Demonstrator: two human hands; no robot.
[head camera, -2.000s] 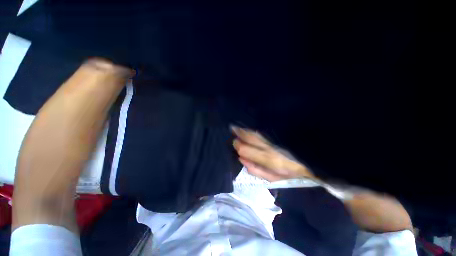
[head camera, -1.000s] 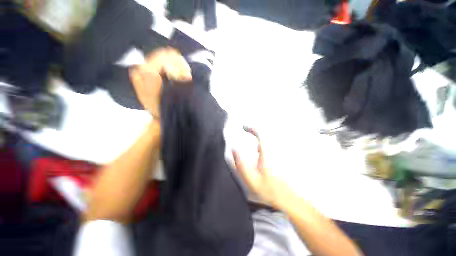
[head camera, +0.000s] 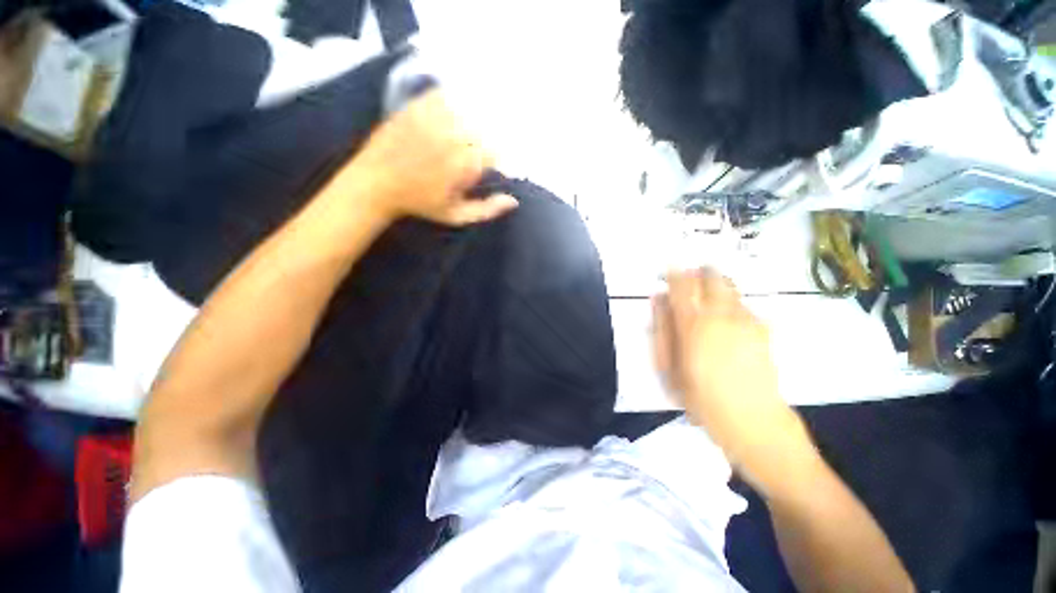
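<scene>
A bulky black garment (head camera: 539, 313) lies over the table's front edge and hangs down in front of me. My left hand (head camera: 434, 162) is on its upper part, with the fingers at a fold; the grip is partly hidden. My right hand (head camera: 701, 330) is slightly blurred over the white table, right of the garment and apart from it. The sewing machine (head camera: 950, 191) stands at the right, with small metal parts (head camera: 724, 211) at the needle area beyond my right hand.
A dark fabric heap (head camera: 753, 81) lies on the machine. Yellow-handled scissors (head camera: 840, 253), a green-handled tool (head camera: 884, 249) and an open brown box (head camera: 955, 330) are at the right. More black fabric (head camera: 185, 139) is at the upper left. A red basket (head camera: 102, 487) is at the lower left.
The large black cloth that filled the view is lowered onto the table. My left hand has moved up and right with the garment since one second ago; my right hand has moved right.
</scene>
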